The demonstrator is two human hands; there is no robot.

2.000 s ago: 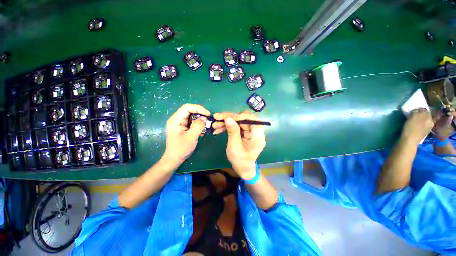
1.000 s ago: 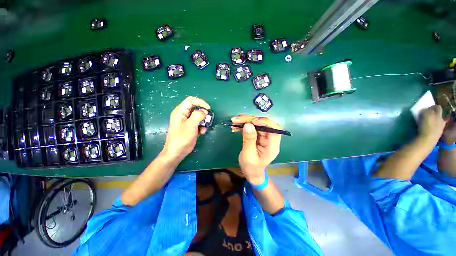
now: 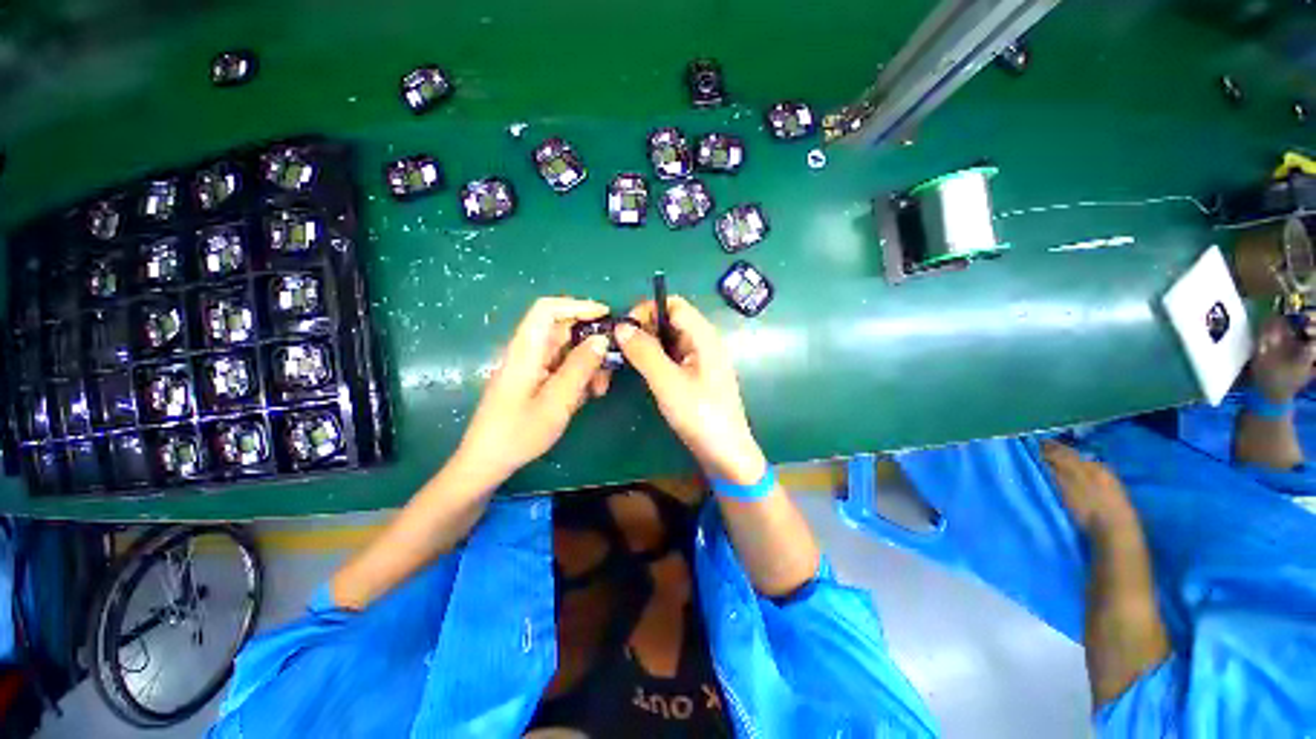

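A black electronic module (image 3: pixel 596 332) is held between my two hands above the front part of the green bench. My left hand (image 3: pixel 537 378) grips it from the left, thumb on top. My right hand (image 3: pixel 693 383) touches its right side with the thumb and also holds a slim black tool (image 3: pixel 661 300), which now points up, away from me. The tool's lower end is hidden in the fingers. A light blue band is on my right wrist.
A black blister tray (image 3: pixel 371 311) with modules stands at left. Several loose modules (image 3: pixel 743 287) lie beyond my hands. A metal post (image 3: pixel 938 72) rises behind them. A wire spool (image 3: pixel 955 217) stands right of centre. At far right are a neighbour's hands and a white pad (image 3: pixel 1195 311) bearing a module.
My right hand has moved left to the module and the tool has turned from sideways to upright. The neighbour's near hand has left the white pad, which now shows a module.
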